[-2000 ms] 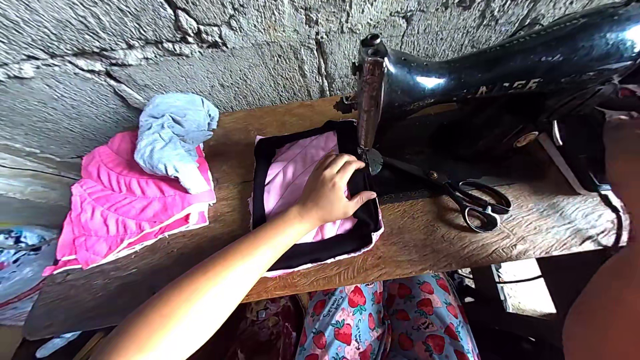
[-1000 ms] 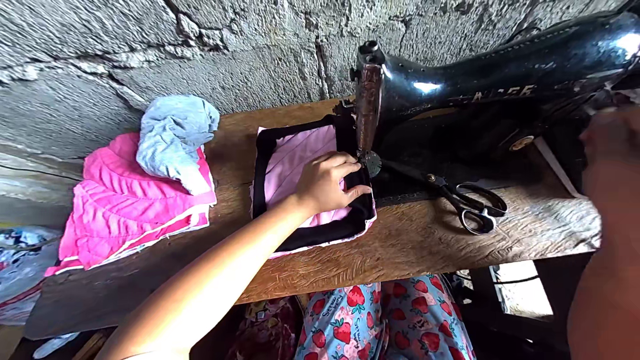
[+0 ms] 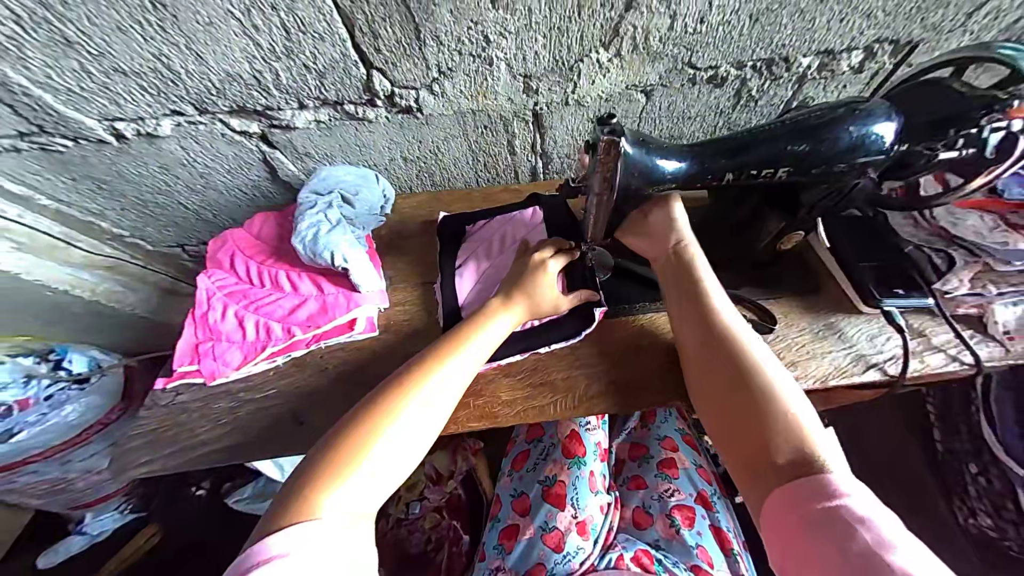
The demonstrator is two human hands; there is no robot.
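Note:
My left hand (image 3: pixel 544 282) lies on a square of pink cloth with a black border (image 3: pixel 500 240), its fingertips beside the needle area of a black Singer sewing machine (image 3: pixel 720 160). The cloth's right edge is at the presser foot. My right hand (image 3: pixel 656 226) reaches behind the machine's head; its fingers are mostly hidden, so what they touch cannot be seen. Under my right forearm lie black-handled scissors (image 3: pixel 756 312), largely covered.
Bright pink quilted cloth (image 3: pixel 280 296) with a crumpled grey cloth (image 3: pixel 340 220) on it lies at the left of the wooden table (image 3: pixel 640 360). A phone (image 3: pixel 872 264) with a cable and fabric scraps (image 3: pixel 984 248) are at the right. A concrete block wall (image 3: pixel 448 144) stands behind.
My right hand has moved left from the machine's right side to behind its head, its forearm now over the scissors. My left hand stays on the bordered cloth. The view has shifted to the right.

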